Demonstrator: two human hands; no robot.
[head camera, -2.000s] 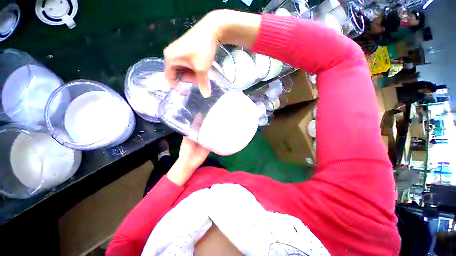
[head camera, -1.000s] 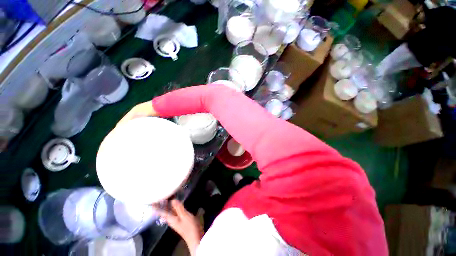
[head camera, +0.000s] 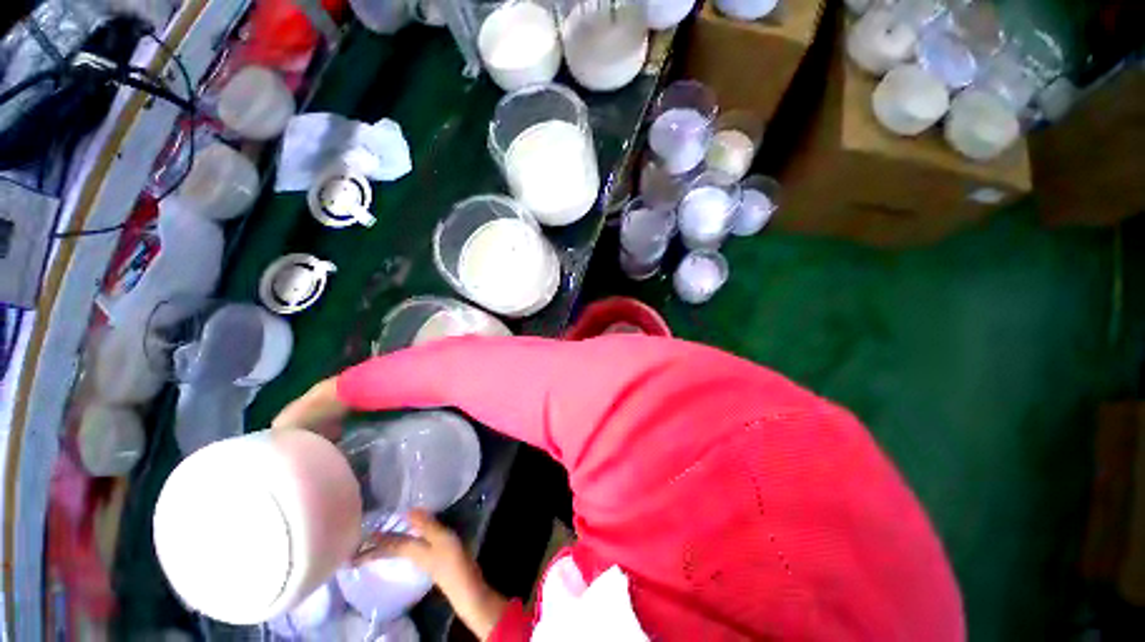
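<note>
A white drum-shaped base (head camera: 239, 533) is tilted toward me at the lower left, its smooth round face showing. Any clear part behind it is hidden. My right hand (head camera: 310, 409) grips it at its upper edge, fingers mostly hidden. My left hand (head camera: 424, 552) is at the lower middle, its fingers spread over clear containers with white bottoms (head camera: 383, 583); whether it grips one I cannot tell. A clear open container (head camera: 427, 462) stands just above my left hand.
Clear containers with white bases (head camera: 509, 266) line the dark green bench's edge. White ring parts (head camera: 296, 285) and a crumpled white sheet (head camera: 377, 148) lie on the bench. Beyond the edge are small clear cups (head camera: 706, 213), a red bucket (head camera: 622, 316) and cartons (head camera: 866, 188). A shelf is at left.
The view has turned and shifted. My right hand has carried the white base to the lower left. My left hand's fingers now lie over the clear containers.
</note>
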